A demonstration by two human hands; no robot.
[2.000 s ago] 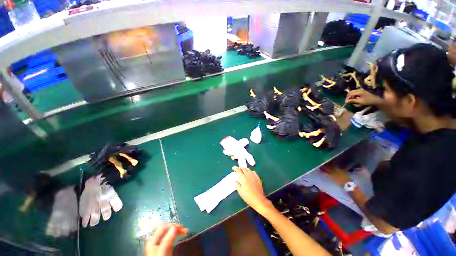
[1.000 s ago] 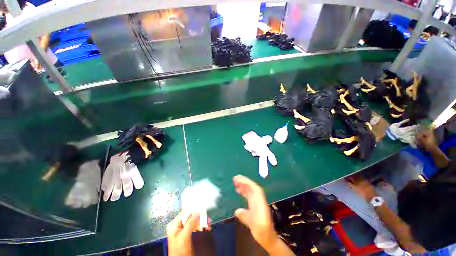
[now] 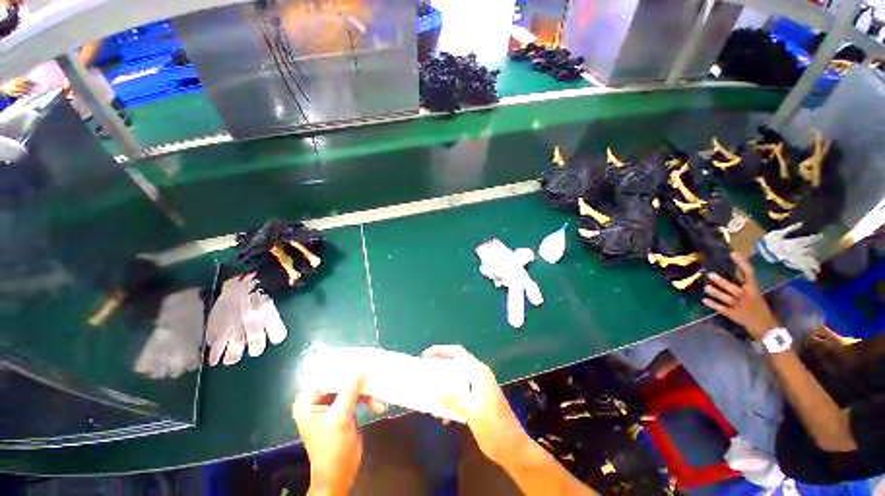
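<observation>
My left hand (image 3: 332, 426) and my right hand (image 3: 475, 392) hold a white folded glove or sleeve (image 3: 388, 376) stretched between them, above the bench's front edge. A limp white knit glove (image 3: 509, 276) lies on the green bench beyond my right hand. A small white teardrop-shaped bottle (image 3: 552, 245) lies just right of it. A greyish-pink knit glove (image 3: 245, 320) lies at the left, fingers spread, touching a black bundle with tan ends (image 3: 281, 254).
Black bundles (image 3: 621, 228) are heaped at the right, near a cardboard piece (image 3: 745, 235) and another white glove (image 3: 791, 250). A neighbouring person's hand (image 3: 742, 302) touches the heap. A shiny panel (image 3: 97, 349) stands left. A red stool (image 3: 694, 475) is below the bench.
The white strip has been lifted off the bench, first into my left hand, and is now held level by both hands. The neighbour's hand has moved up to the black bundles.
</observation>
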